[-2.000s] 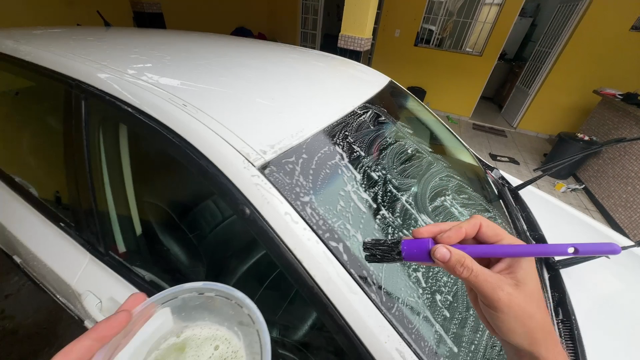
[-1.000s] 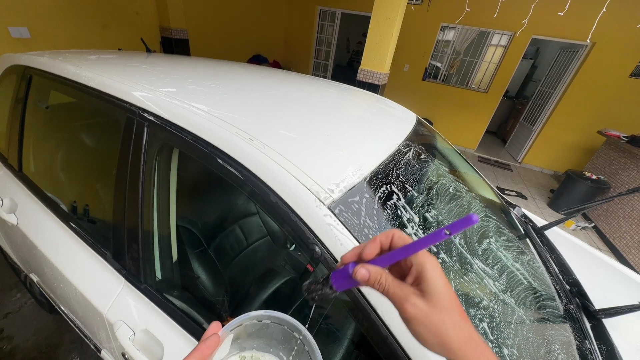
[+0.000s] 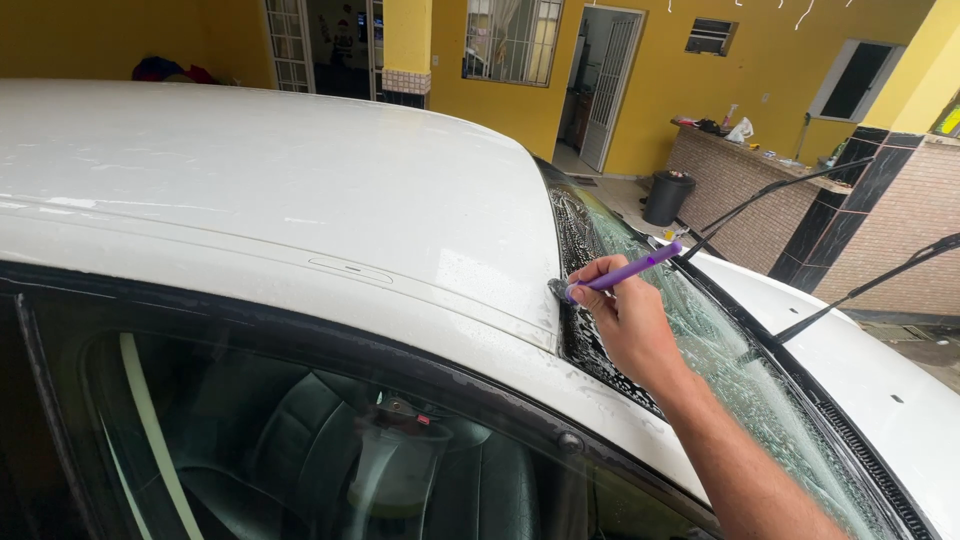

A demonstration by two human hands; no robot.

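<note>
My right hand (image 3: 630, 319) grips the purple handle of a detailing brush (image 3: 626, 271). The brush's dark, wet bristles touch the seam where the white car roof (image 3: 360, 180) meets the top edge of the windshield (image 3: 697, 322). Soapy foam and droplets cover the windshield glass, and some wet patches show on the roof near the bristles. Below the roof edge, the side window (image 3: 285, 450) shows dark seats and a faint reflection of a tub. My left hand is out of frame.
Two wiper arms (image 3: 855, 294) stand raised off the windshield at the right. Beyond the car are a black bin (image 3: 669, 198), a brick counter (image 3: 750, 187) with items on top, a tiled pillar (image 3: 832, 210) and a yellow wall with a barred window (image 3: 512, 41).
The brush has moved from over the plastic tub near the side window to the roof and windshield seam. My left hand and the tub have left the view, which has shifted noticeably.
</note>
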